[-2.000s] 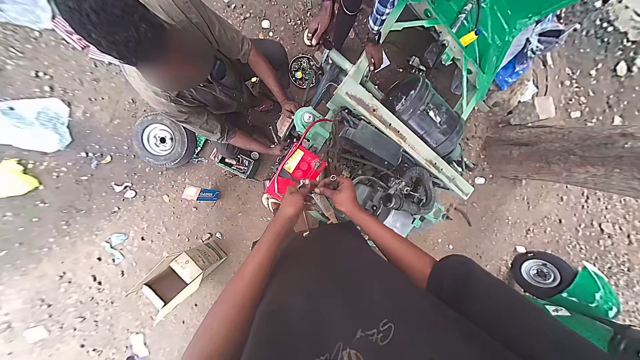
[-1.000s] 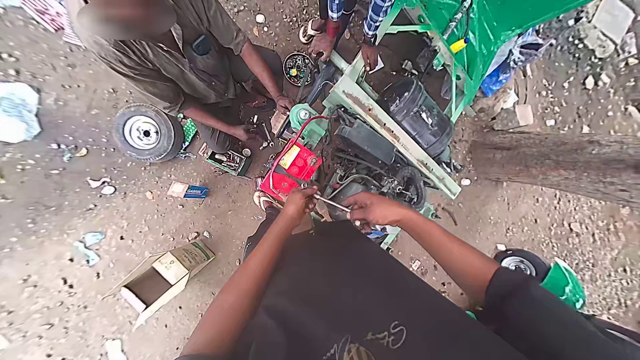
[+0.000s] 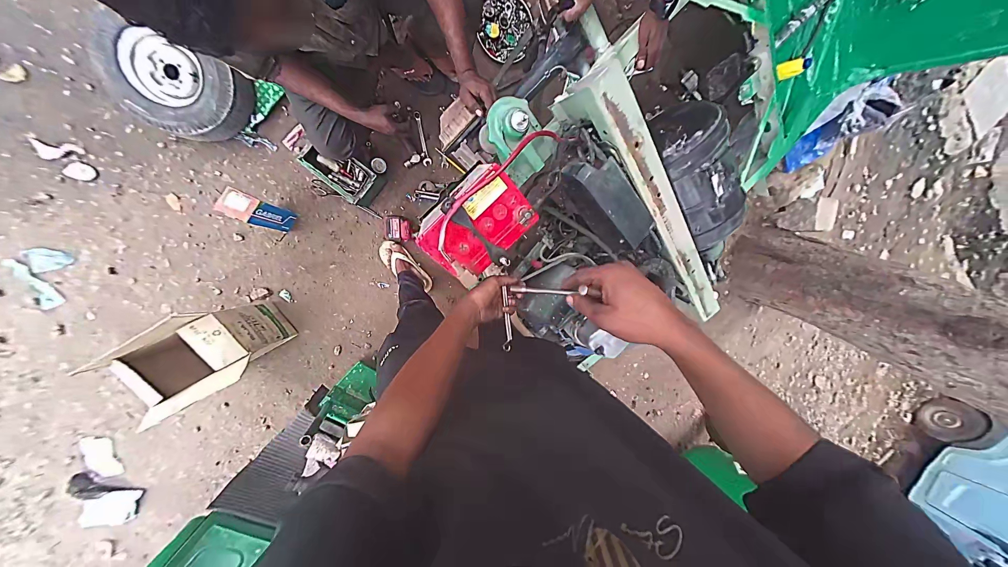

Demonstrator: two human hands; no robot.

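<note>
My left hand [image 3: 490, 299] is closed around a small metal wrench [image 3: 507, 319] that points down toward my shirt. My right hand [image 3: 618, 303] grips the right end of a metal rod-like tool [image 3: 547, 291], whose other end meets the fingers of my left hand. Just beyond my hands lies a red battery [image 3: 484, 224] with a red cable [image 3: 504, 165] arching over it. An engine with hoses and dark parts [image 3: 602, 205] stands beyond my right hand, under a rusty pale-green metal frame bar [image 3: 650, 173].
A person's hand [image 3: 476, 90] is near an open toolbox [image 3: 342, 177] and loose wrenches [image 3: 423, 138]. A wheel [image 3: 173, 79] lies at upper left. An open cardboard box [image 3: 236, 339], a small blue box [image 3: 272, 216] and a bowl of small parts [image 3: 504, 30] are on the ground.
My right hand has moved away from my left; two seconds ago they were close together. A rod-like tool now spans the gap between them. The view has shifted.
</note>
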